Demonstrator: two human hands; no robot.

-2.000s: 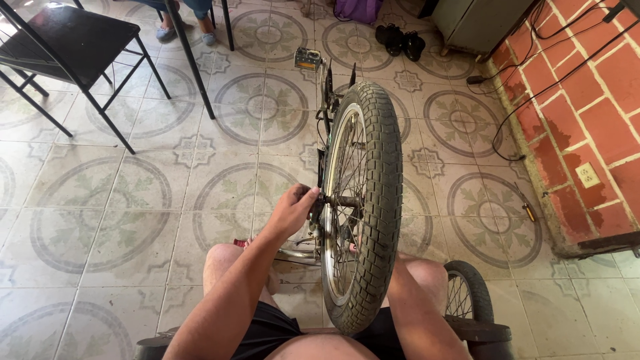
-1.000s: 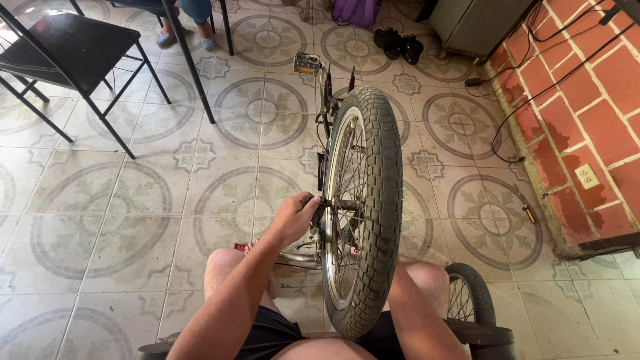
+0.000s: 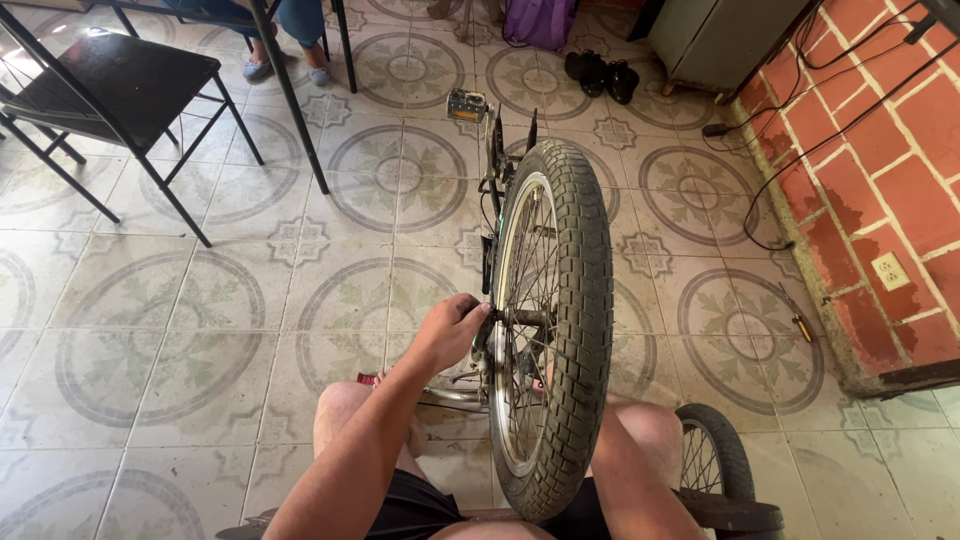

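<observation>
A bicycle wheel with a knobby tire [image 3: 585, 300] stands upright between my knees, mounted in the bicycle's frame [image 3: 495, 161]. My left hand [image 3: 454, 326] has its thumb and fingers closed at the axle end, left of the wheel hub [image 3: 529, 317]; the small part under the fingertips is hidden. My right forearm reaches behind the tire's right side, and the wheel mostly hides that hand, so its grip cannot be made out. A pedal [image 3: 466, 106] sticks up beyond the wheel. Part of a silver metal tube [image 3: 450, 395] shows low beside the wheel.
A black chair [image 3: 120, 82] stands at the upper left, near a seated person's feet [image 3: 289, 71]. Black shoes [image 3: 604, 75], a purple bag [image 3: 538, 22] and a metal cabinet [image 3: 697, 41] are at the back. A screwdriver [image 3: 801, 322] lies near the brick wall; another wheel [image 3: 724, 450] is lower right.
</observation>
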